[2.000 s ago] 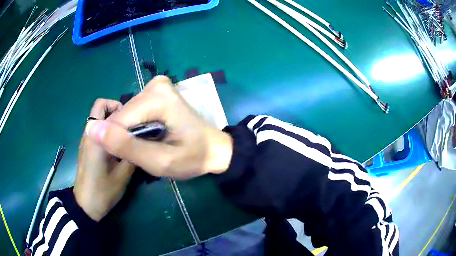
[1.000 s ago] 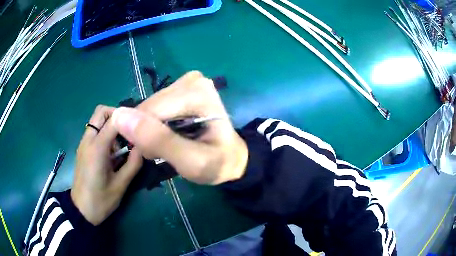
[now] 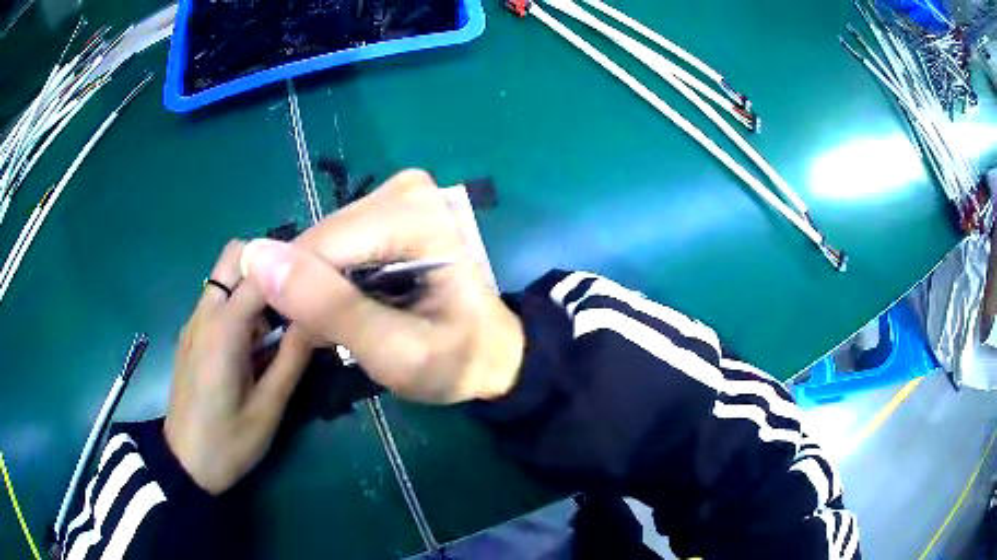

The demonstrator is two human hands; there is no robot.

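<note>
My right hand (image 3: 399, 295) is closed around a thin pen-like hand tool (image 3: 410, 268) with a dark part and a pale shaft. Its fingertips meet my left hand (image 3: 230, 361) over the black-taped patch. My left hand, with a dark ring, pinches a white-sleeved cable (image 3: 268, 337), of which a short piece shows between the fingers. The wire ends and any housing at the fingertips are hidden. A white pad (image 3: 468, 224) shows partly behind my right hand, with dark tape (image 3: 480, 194) at its corner.
A blue tray (image 3: 328, 63) of black pieces is at the top. White cables (image 3: 678, 120) lie at upper right, one with a red connector (image 3: 517, 7). Cable bundles are at far left (image 3: 55, 120) and far right (image 3: 918, 109). A single cable (image 3: 98, 438) lies lower left. A blue stool (image 3: 864, 366) is beyond the edge.
Compared with two seconds ago, my right hand has shifted right and the tool lies flatter in it. A piece of cable now shows in my left hand. Since one second ago the hands have barely moved.
</note>
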